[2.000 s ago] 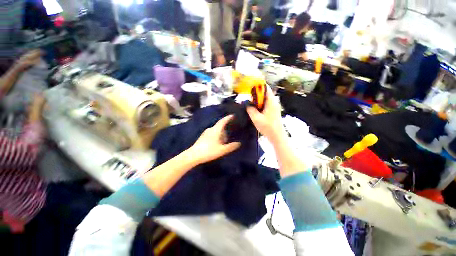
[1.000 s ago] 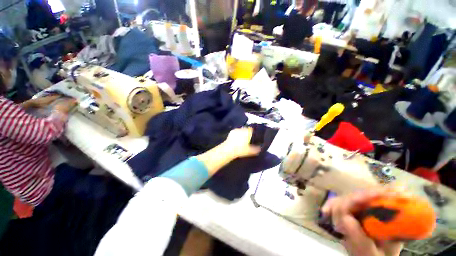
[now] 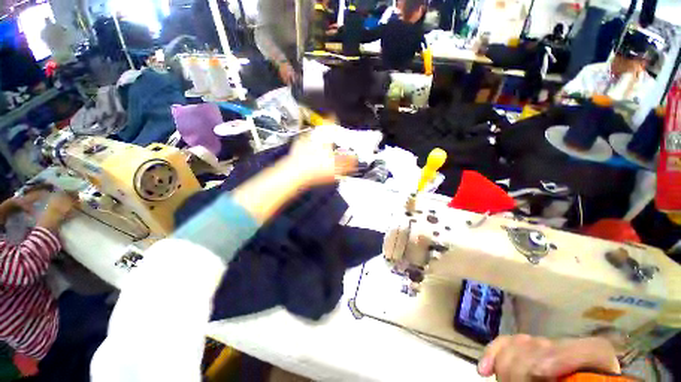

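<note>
The dark navy garment [image 3: 299, 261] lies bunched on the white table, left of the cream sewing machine [image 3: 485, 246]. My left hand [image 3: 321, 157] is blurred and reaches over the garment to its far side, among small things; whether it holds anything cannot be told. My right hand [image 3: 549, 358] is at the lower right, in front of the machine bed, closed on the orange-handled screwdriver [image 3: 597, 377]. Only part of the orange handle shows at the bottom edge. The smartphone [image 3: 479, 310] stands lit under the machine arm.
A yellow-handled tool [image 3: 431, 170] stands upright behind the machine head, beside red cloth [image 3: 482, 192]. White crumpled material [image 3: 396, 160] lies behind the garment. A neighbouring cream machine [image 3: 142, 179] and a person in red-and-white stripes [image 3: 28, 298] are at left. Thread cones stand at right.
My left hand has moved from on top of the garment to beyond its far side. My right hand with the orange handle has dropped toward the bottom edge, uncovering the phone. The view has shifted.
</note>
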